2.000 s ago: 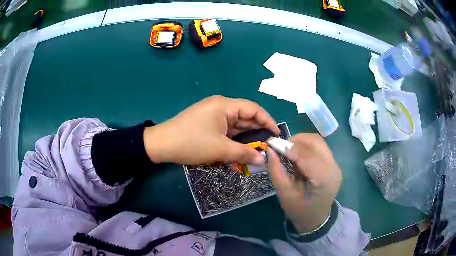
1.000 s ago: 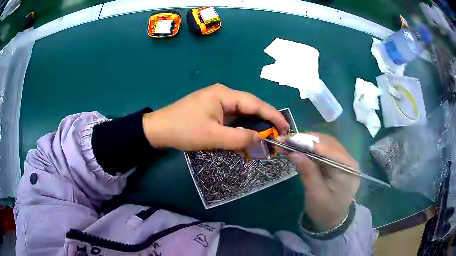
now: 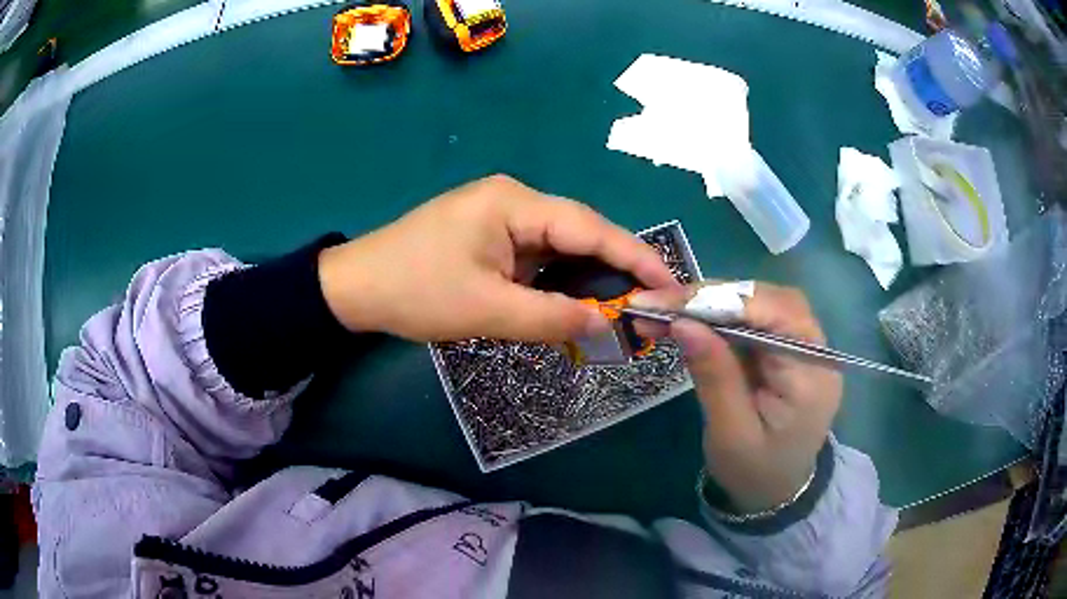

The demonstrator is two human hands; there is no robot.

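My left hand (image 3: 491, 263) holds a black-and-orange headlamp housing (image 3: 603, 307) with a silvery block inside it, above the pin box. My right hand (image 3: 766, 380) grips long thin silver tweezers (image 3: 807, 348) between thumb and fingers, with their tips at the orange frame. A white wrap (image 3: 721, 301) is on a right-hand finger. The pin box (image 3: 538, 404), with white edges, is full of fine metal pins and lies under both hands. I cannot tell whether the tips hold a pin. The fingers hide part of the housing.
Two waiting units (image 3: 371, 35) sit at the far edge. A white paper sheet (image 3: 690, 111) and glue bottle (image 3: 766, 201) lie beyond my right hand. Crumpled tissue (image 3: 868, 217), a yellowish-green tape roll (image 3: 962, 205), a plastic bag (image 3: 948, 334) and a water bottle (image 3: 942, 73) are at the right.
The tweezers now show clearly in my right hand, pointing at the housing. My right hand has moved slightly right. The bench items sit higher in the picture, as the view has shifted.
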